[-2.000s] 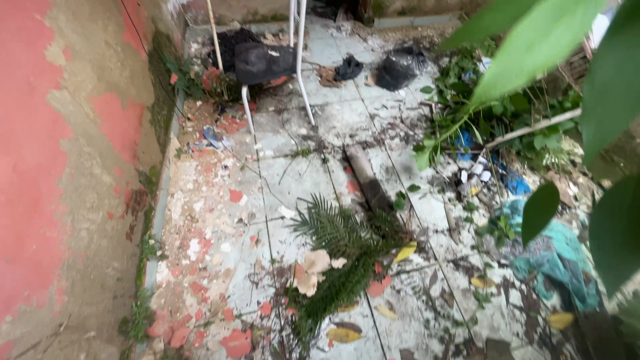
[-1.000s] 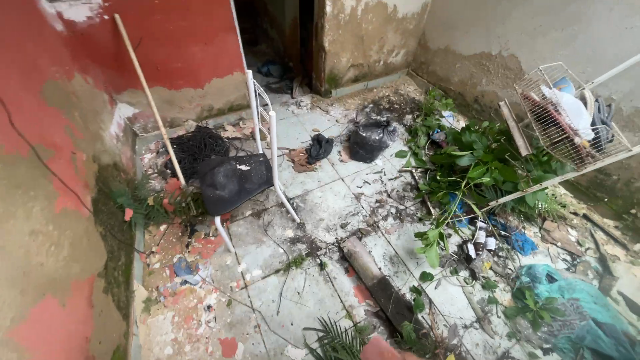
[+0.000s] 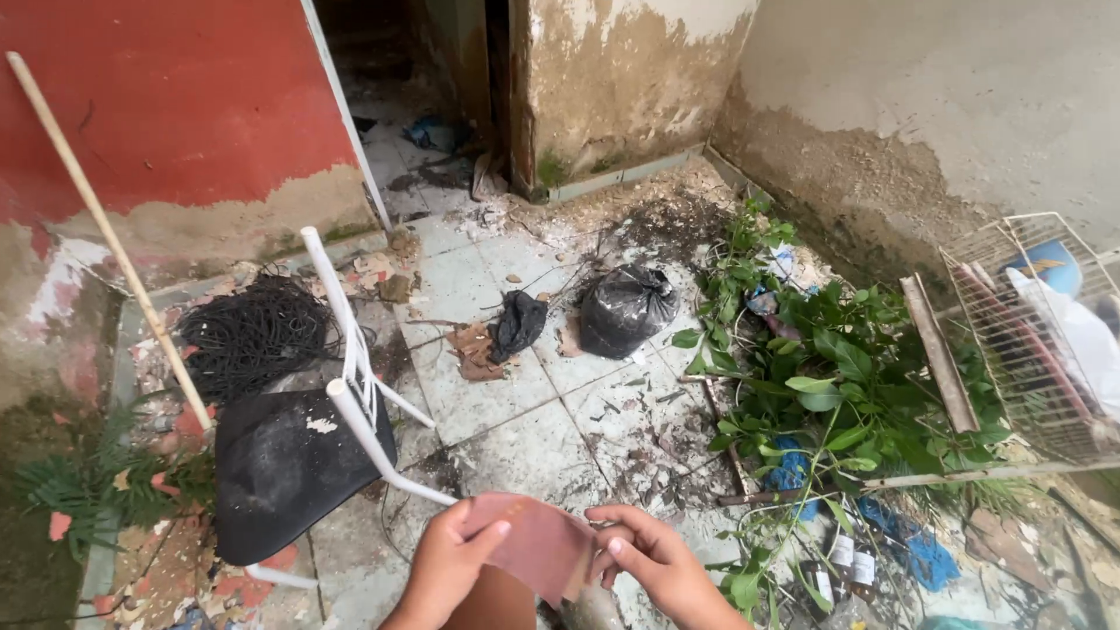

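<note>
Near the bottom centre, my left hand (image 3: 455, 551) grips the left edge of a reddish-brown sheet (image 3: 542, 542), its thumb on top; whether it is paper or sandpaper I cannot tell. At the sheet's right edge is my right hand (image 3: 643, 556), fingers curled and touching or nearly touching it; its hold is unclear. Beyond the hands, a tied black plastic bag (image 3: 623, 313) sits on the dirty tiles beside a crumpled black piece (image 3: 520, 324). To the left stands a chair with a black seat (image 3: 289, 464) and white metal frame.
A wooden pole (image 3: 109, 236) leans on the red wall above tangled black cord (image 3: 254, 337). At right lie leafy cut branches (image 3: 840, 376), a wire rack (image 3: 1032, 350) holding items, small brown bottles (image 3: 840, 560) and blue plastic (image 3: 932, 560). A doorway (image 3: 411, 105) opens at the back.
Both hands and the reddish-brown sheet have come into view at the bottom. The view has tilted up toward the doorway.
</note>
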